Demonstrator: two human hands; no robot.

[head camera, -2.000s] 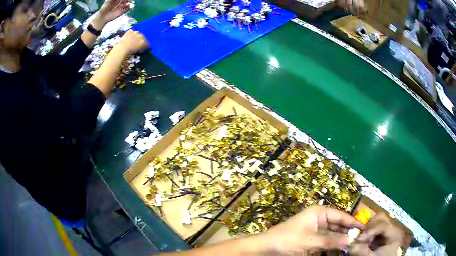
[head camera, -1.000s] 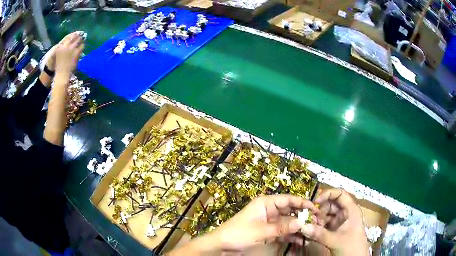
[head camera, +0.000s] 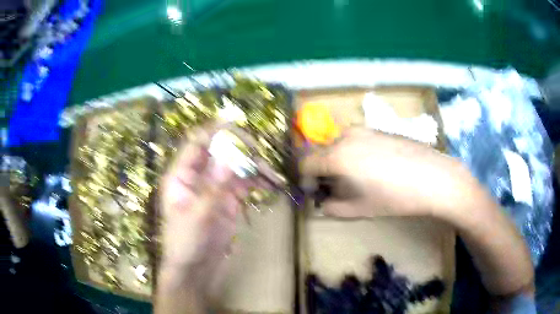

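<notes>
The picture is blurred. My left hand (head camera: 199, 184) is over the middle tray (head camera: 261, 264), its fingers around a white housing (head camera: 232, 153). Gold contacts (head camera: 252, 101) with thin dark leads lie heaped at the far end of that tray. My right hand (head camera: 362, 175) is over the right tray (head camera: 374, 242), fingers pointing left, by the divider between the trays. Something dark shows at its fingertips; blur hides whether it is held. An orange piece (head camera: 317, 122) lies just beyond that hand. Small black plastic parts (head camera: 374, 291) are piled at the tray's near end.
The left tray (head camera: 113, 289) holds more gold contacts. White housings (head camera: 399, 119) lie at the right tray's far end. A clear plastic bag (head camera: 491, 122) is to the right. The green conveyor (head camera: 319, 34) runs beyond the trays. A blue sheet (head camera: 52, 98) is at upper left.
The view has swung right and down, showing the right tray fully. My hands, together one second ago, are now apart, the right over the right tray. The orange piece is uncovered.
</notes>
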